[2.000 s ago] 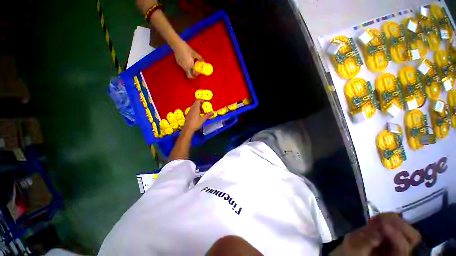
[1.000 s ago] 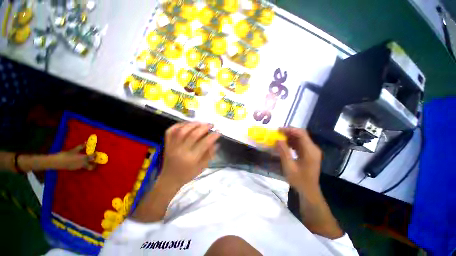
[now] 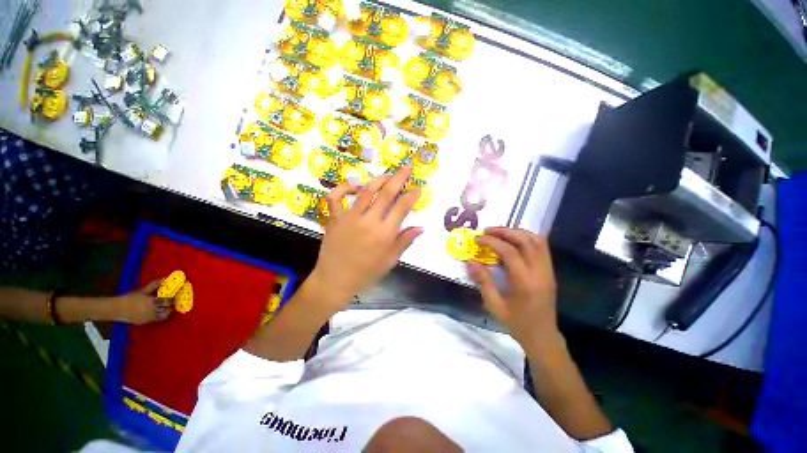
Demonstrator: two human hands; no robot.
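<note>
My right hand holds a yellow plastic housing at the bench's front edge, below the purple lettering. My left hand is spread over the front corner of the rows of assembled units, fingertips over the nearest ones. The units are yellow with green boards and silver blocks. Whether the left fingers touch or grip a unit cannot be told, as the hand hides part of it.
A screw feeder stands right, with a black electric screwdriver and cord beside it. Loose board assemblies lie far left. Another person's hand holds yellow housings over the blue-rimmed parts bin. A blue bin is far right.
The view has turned from the parts bin to the bench. My left hand has moved from the bench edge over the assembled units. My right hand still holds the yellow housing.
</note>
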